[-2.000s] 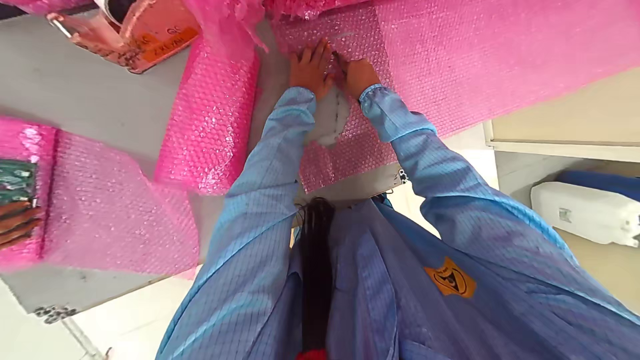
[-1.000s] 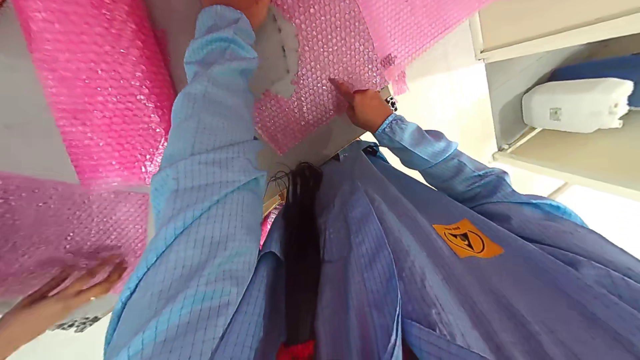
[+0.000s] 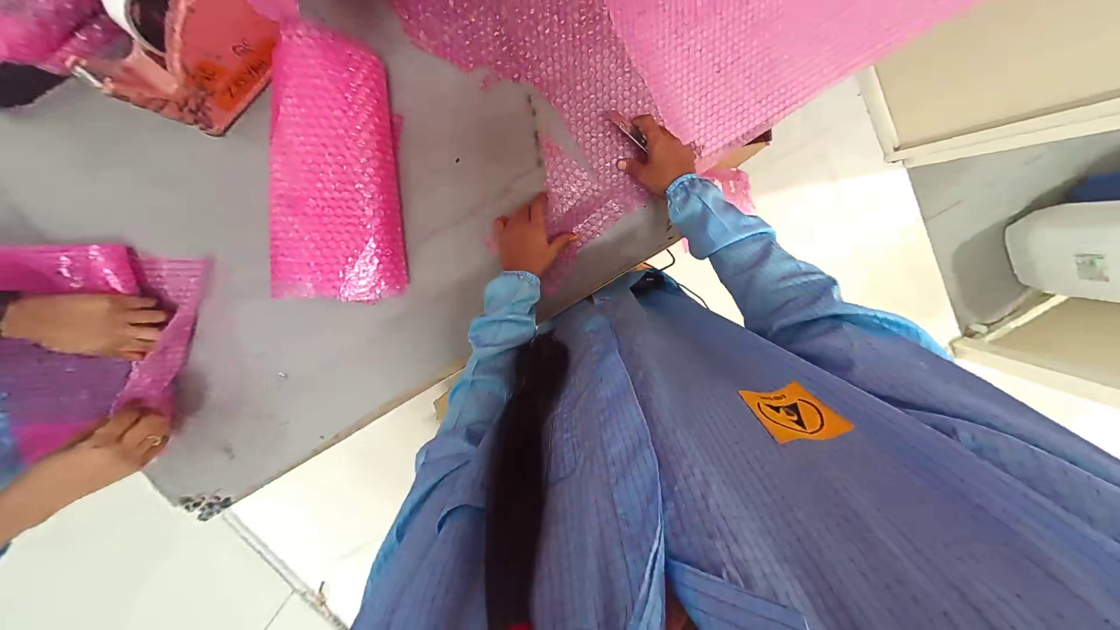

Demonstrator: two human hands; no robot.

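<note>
Pink bubble wrap [image 3: 584,79] lies over the grey table near its front edge, with a ragged edge on its left side. My left hand [image 3: 528,238] presses flat on the wrap's lower left corner, thumb and fingers spread. In my right hand [image 3: 658,156] is a small thin blade-like tool [image 3: 628,131], gripped between thumb and fingers over the wrap; its exact kind is hard to tell. A folded bundle of pink bubble wrap [image 3: 337,166] rests on the table left of my hands.
At the far left a co-worker's hands [image 3: 92,324] handle a bubble-wrapped item. An orange-red container [image 3: 206,66] with writing stands at the upper left. The grey table's front edge [image 3: 350,429] runs before me. A white plastic canister [image 3: 1063,254] is at the right.
My left hand has come down from the top of the view onto the wrap's lower corner. The co-worker's hands now fold wrap. The view has shifted.
</note>
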